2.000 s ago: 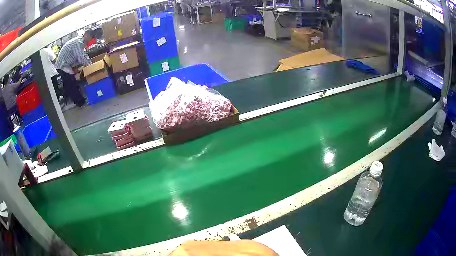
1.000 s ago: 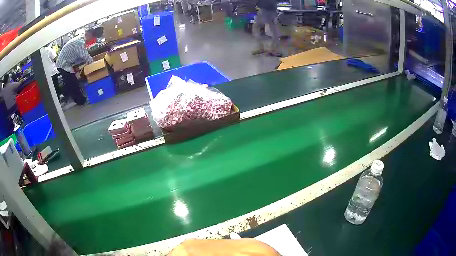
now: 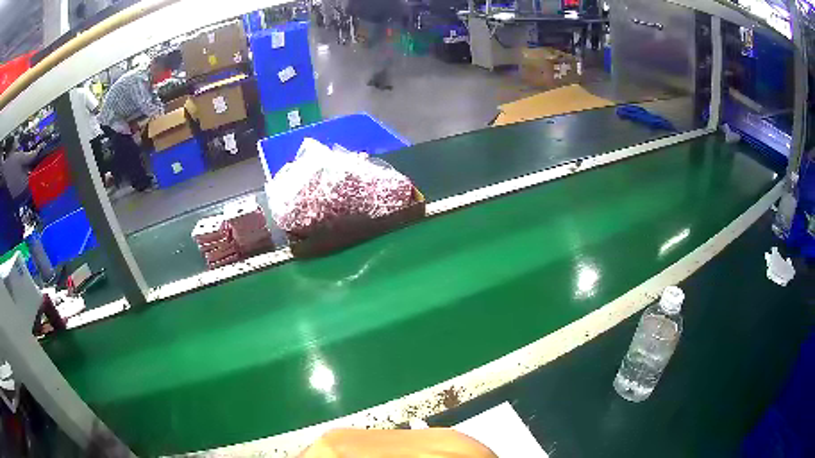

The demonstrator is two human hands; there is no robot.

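Observation:
A white sheet (image 3: pixel 509 431) lies at the bottom edge on the dark green bench. A smooth orange-tan rounded shape covers part of it and is cut off by the frame edge; I cannot tell what it is. A tiny white thing shows just above that shape, too small to name. A clear bottle (image 3: pixel 650 344) with a white cap and clear liquid stands on the bench to the right of the sheet. Neither my left hand nor my right hand can be made out.
An off-white, rust-marked rail (image 3: pixel 545 360) separates bench and green conveyor belt (image 3: pixel 357 313). Beyond are a carton (image 3: pixel 357 234) of bagged parts, reddish stacks (image 3: pixel 232 234) and a blue tote (image 3: pixel 380 132). A crumpled white item (image 3: pixel 779 267) lies far right.
A person walking in the background has moved from right to left. Something blue now shows by the small bottle at the far right edge. The bottle and sheet have not visibly moved.

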